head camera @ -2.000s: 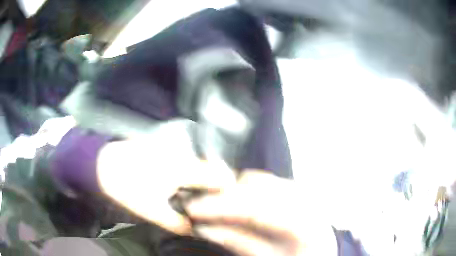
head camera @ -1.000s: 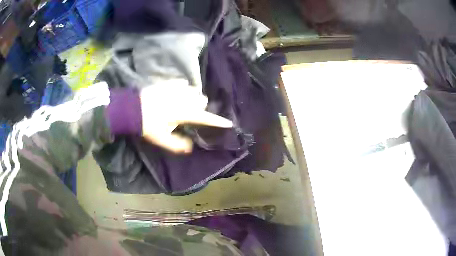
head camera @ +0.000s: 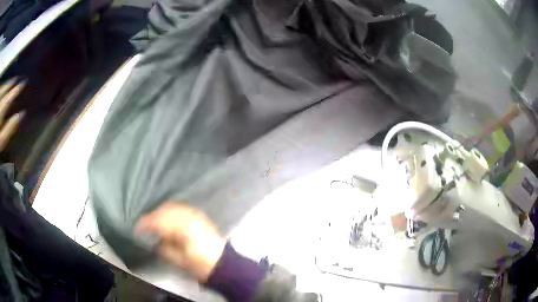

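A large grey cloth (head camera: 265, 135) with dark folded parts at the back lies spread and creased over the white table (head camera: 71, 189). My right hand (head camera: 183, 236), blurred, comes from a purple cuff at the bottom. Its curled fingers are on the cloth's near left part, where the folds run together, and seem to grip it. My left hand (head camera: 9, 112) is cut off by the left edge. Its fingers are apart, off the cloth, and nothing shows in them.
A white sewing machine (head camera: 460, 200) with a curved white tube stands at the right. Dark-handled scissors (head camera: 435, 252) lie beside its base. A brown stick (head camera: 492, 125) is behind the machine head. Dark cloth (head camera: 76, 65) lies at the upper left, beyond the table edge.
The view has swung from the lower surface with the purple-black pieces to the machine table. The grey cloth now spreads across it. My left hand has moved to the far left edge; my right hand now shows.
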